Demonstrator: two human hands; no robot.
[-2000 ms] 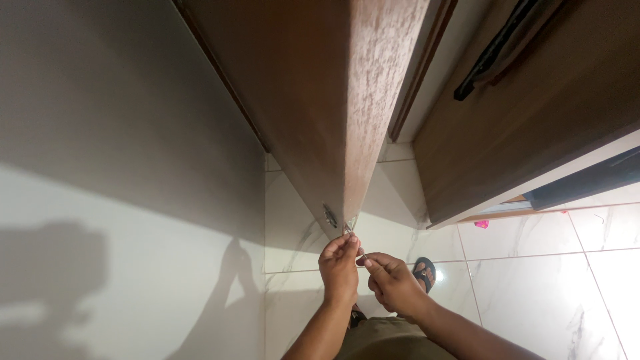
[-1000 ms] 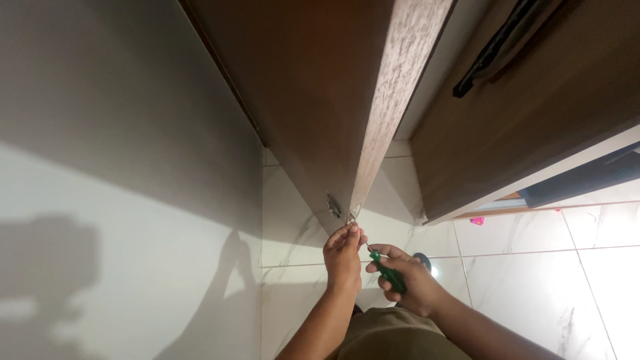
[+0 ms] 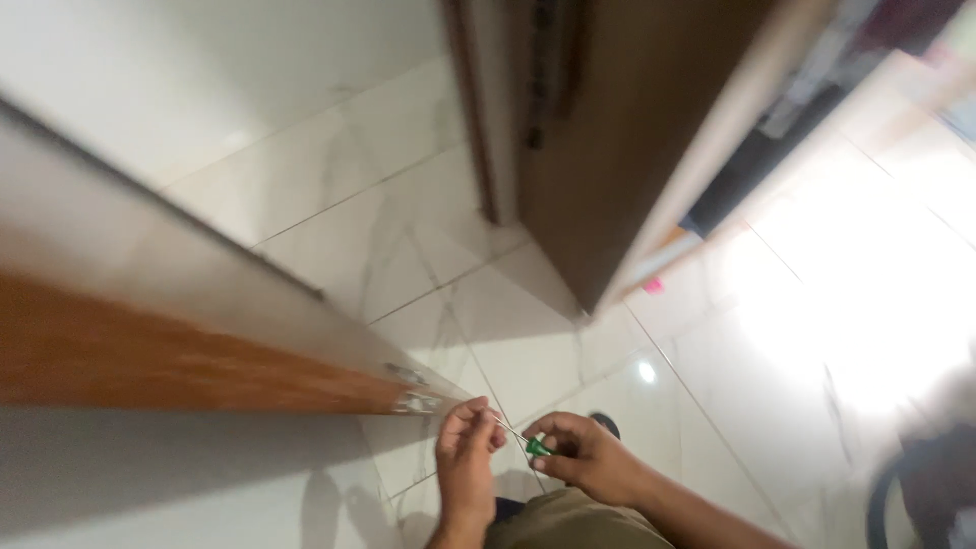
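My right hand (image 3: 579, 454) grips the green handle of a screwdriver (image 3: 538, 447), whose thin metal shaft points up and left. Around the shaft's tip are the fingertips of my left hand (image 3: 471, 450), pinched together near the edge of a wooden door (image 3: 229, 366); whether they hold a small part there cannot be made out. A metal latch plate (image 3: 418, 402) sits in the door's narrow edge, just left of my left hand. Beside it, on the door's face, is another metal fitting (image 3: 406, 373), blurred.
A brown wooden panel (image 3: 610, 175) stands upright at the upper right, with dark items behind its edge. A small pink object (image 3: 654, 285) lies on the tiled floor (image 3: 526, 366). A white wall (image 3: 229, 488) is at the lower left, and a dark curved object (image 3: 884, 496) at the lower right.
The view has turned strongly, and the door now runs in from the left. The green screwdriver handle, visible in my right hand one second ago, now points its shaft at my left fingertips.
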